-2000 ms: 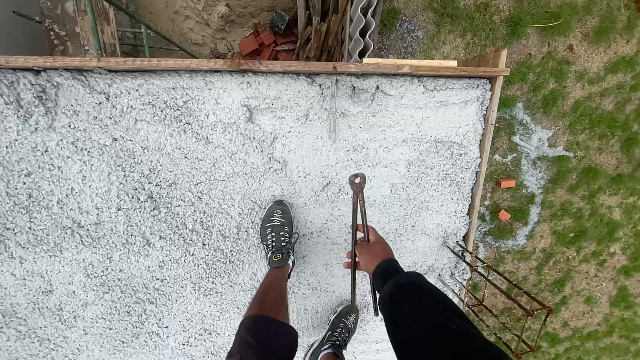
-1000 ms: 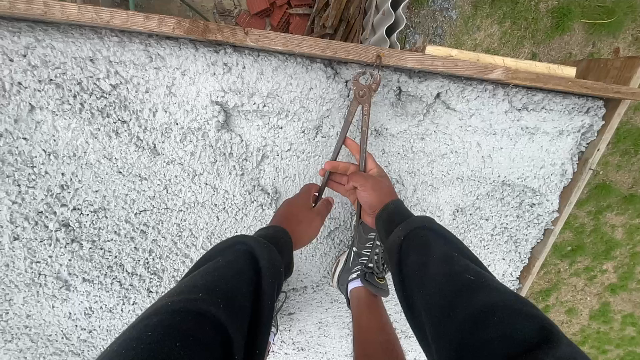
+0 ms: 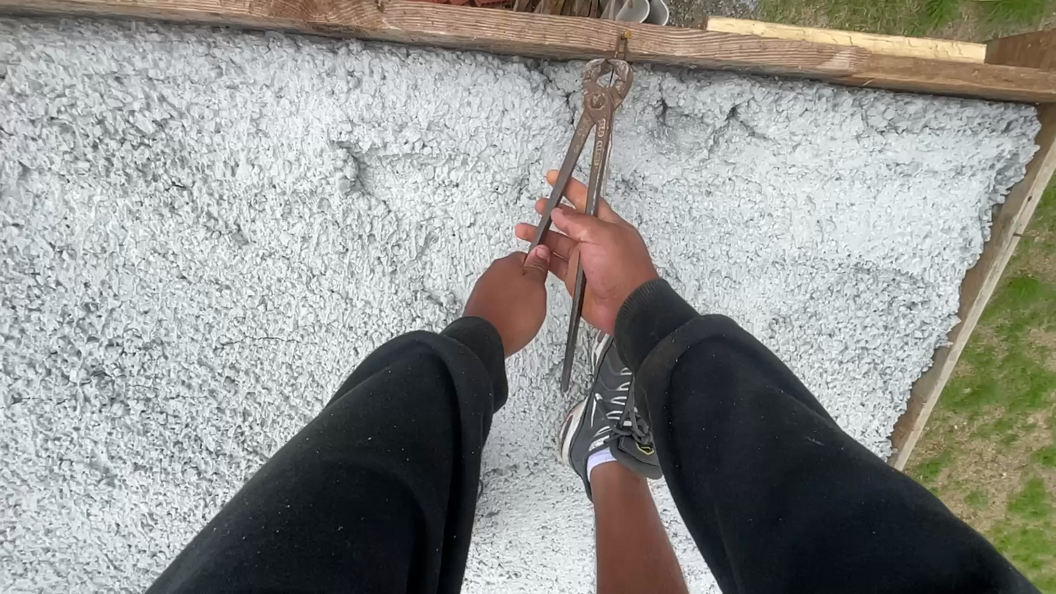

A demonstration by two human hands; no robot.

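A pair of long-handled end-cutting nippers (image 3: 600, 107), rusty and dark, points at the wooden form board (image 3: 495, 30). Its rounded jaws are at a wire or nail at the board's inner edge; whether they grip it I cannot tell. My left hand (image 3: 511, 297) is closed on the end of the left handle. My right hand (image 3: 606, 252) holds the tool from the right, thumb across the handles and fingers spread behind them. The lower end of the right handle sticks out below my right hand, over the rough whitish surface (image 3: 289, 206).
My shoe (image 3: 615, 404) stands on the rough surface just below my hands. A side board (image 3: 973, 297) borders it at the right, with grass (image 3: 998, 396) beyond. Past the top board lie a pale wood strip (image 3: 841, 40) and corrugated sheets (image 3: 643, 10).
Two seconds ago my right hand alone held the nippers, farther from the board. My left hand has since taken one handle, and the jaws are now at the board. The view has moved nearer.
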